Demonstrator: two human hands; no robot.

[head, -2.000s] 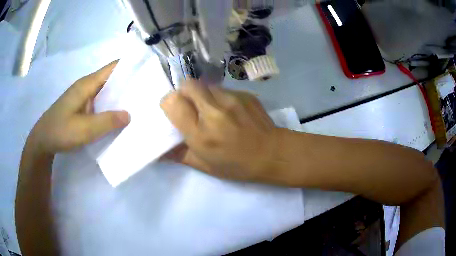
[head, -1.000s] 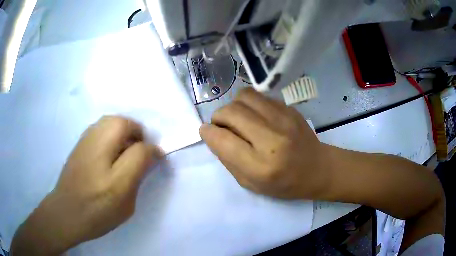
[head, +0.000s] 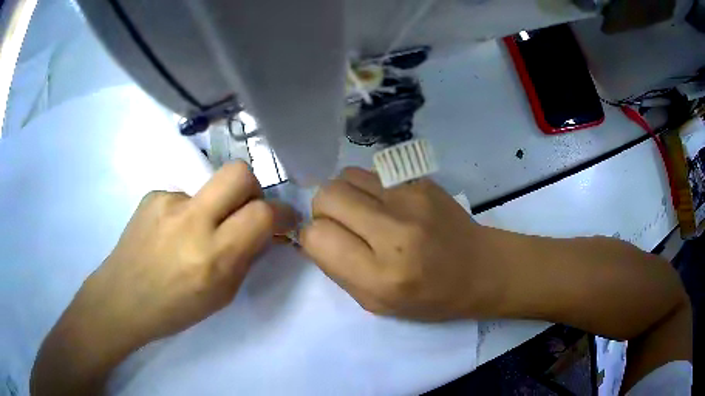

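Note:
A large white fabric panel [head: 348, 356] covers the table in front of me and reaches to the left. My left hand [head: 201, 247] is closed on the fabric edge just below the sewing machine head [head: 301, 85]. My right hand [head: 386, 247] is beside it, also closed on the fabric edge, with the fingertips of both hands nearly touching. The pinched edge is mostly hidden by my fingers. The needle plate [head: 265, 162] shows in part behind my left fingers. The machine head hides the needle.
A ribbed cream knob [head: 405, 162] sits just above my right hand. A phone in a red case [head: 558, 77] lies right of the machine. A red cable [head: 649, 131] and a brown strip [head: 680, 186] are at the right edge. A glowing bar [head: 11, 62] is at upper left.
My left hand has moved up and right to the fabric edge beside my right hand, which moved slightly left. The view has shifted, and the machine head now covers more of the needle plate.

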